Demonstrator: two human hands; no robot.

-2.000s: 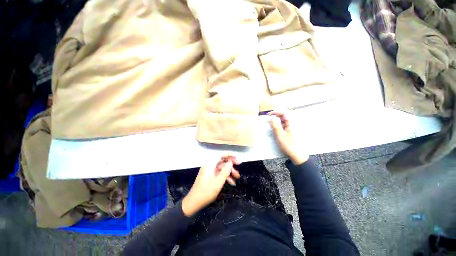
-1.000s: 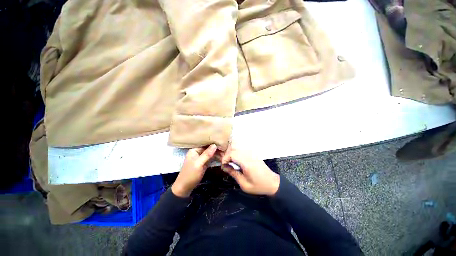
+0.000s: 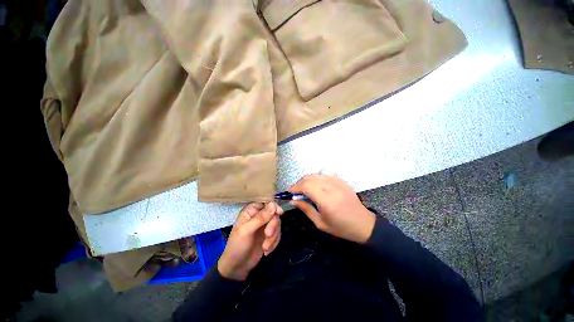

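Observation:
A tan jacket [image 3: 126, 126] lies on the white table, with one sleeve [image 3: 236, 113] across it and the cuff [image 3: 237, 179] at the table's near edge. My left hand [image 3: 253, 236] pinches at the cuff's lower right corner, thumb against fingers; whether it grips cloth or a thread is too small to tell. My right hand [image 3: 333, 206] holds small dark thread snips [image 3: 291, 197], their tips at the same corner of the cuff. Most of the snips is hidden in the fingers.
The white table [image 3: 403, 132] curves away to the right. Another olive-khaki garment [image 3: 547, 38] lies at its far right. A blue crate [image 3: 182, 267] with khaki garments stands below the table's left. Speckled grey floor shows at the right.
The view has moved closer to the cuff. My right hand came from beside the cuff to its corner, and the snips now show at it. My left hand moved up to the cuff edge.

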